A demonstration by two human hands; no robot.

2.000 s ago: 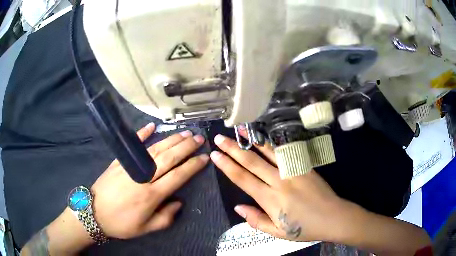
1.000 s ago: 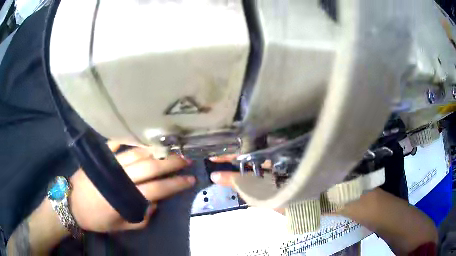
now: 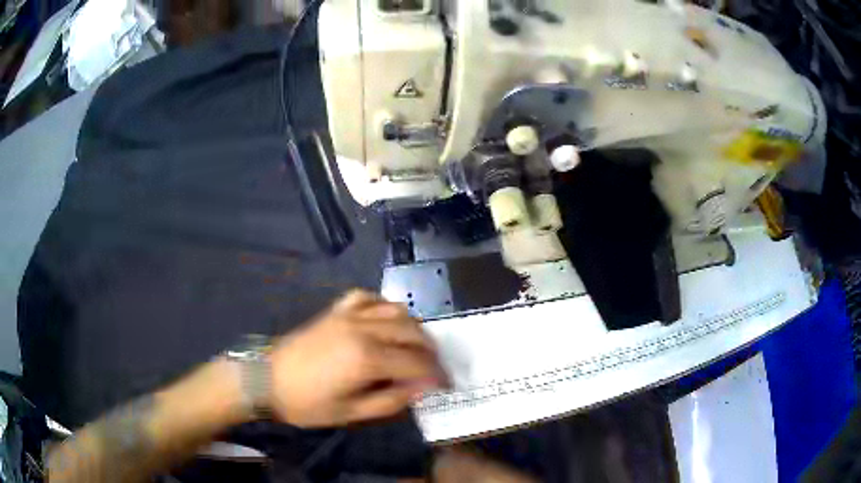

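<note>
A large dark fabric panel (image 3: 179, 217) lies spread on the left of the sewing machine (image 3: 604, 66) and reaches the table's front edge. My left hand (image 3: 354, 363) is blurred, over the panel's right edge in front of the needle plate (image 3: 420, 288). Its fingers are curled; whether they grip cloth is unclear. My right hand (image 3: 472, 468) shows only as a blurred strip of skin at the bottom edge, mostly cut off. A separate black cloth piece (image 3: 618, 236) hangs over the machine's front, right of the cream tension knobs (image 3: 510, 208).
The white table (image 3: 566, 363) has printed ruler-like marks along its front. A black rod (image 3: 321, 193) on a thin cable stands left of the needle area. A crumpled pale bundle (image 3: 113, 38) lies at the back left. Something blue (image 3: 812, 358) is at the right.
The view has drawn back from the machine head. Both hands have left the needle area and come nearer the table's front edge. The needle plate is more exposed, and my right hand is mostly out of view.
</note>
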